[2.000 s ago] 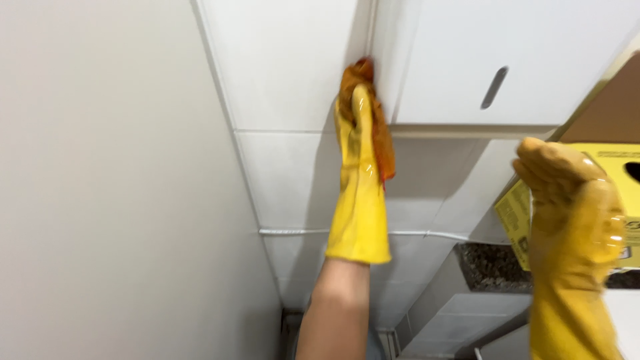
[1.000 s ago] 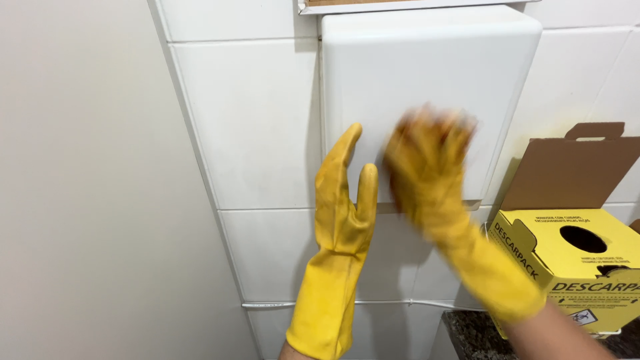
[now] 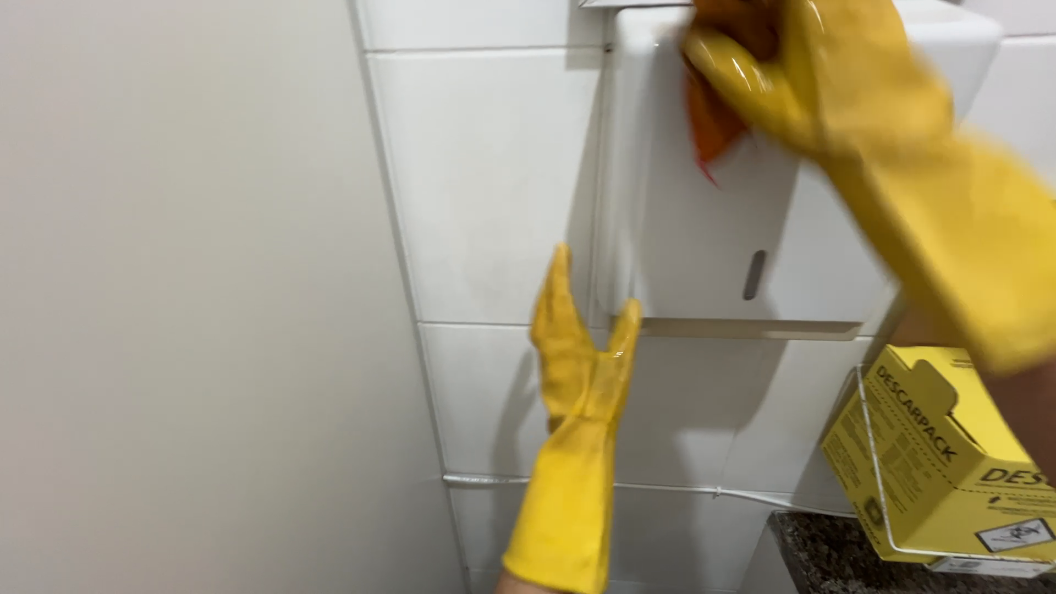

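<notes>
A white wall-mounted dispenser (image 3: 693, 239), probably for paper towels, has a dark oval slot low on its front. My right hand (image 3: 808, 74), in a yellow rubber glove, presses an orange-red cloth (image 3: 714, 120) to the upper front of the dispenser. My left hand (image 3: 582, 346), gloved the same way, is empty, with thumb and fingers apart, beside the dispenser's lower left corner; whether it touches the dispenser cannot be told. The right forearm hides the dispenser's right part.
A yellow cardboard sharps box (image 3: 916, 462) in a white wire holder is at the lower right, by a dark granite ledge (image 3: 825, 549). A thin white cable (image 3: 660, 487) runs along the white wall tiles (image 3: 487, 190). A plain pale panel (image 3: 198, 297) fills the left side.
Two seconds ago the cloth was in my left hand at the dispenser's left side; now my right hand has it. Since one second ago, the right hand has moved up the dispenser's front.
</notes>
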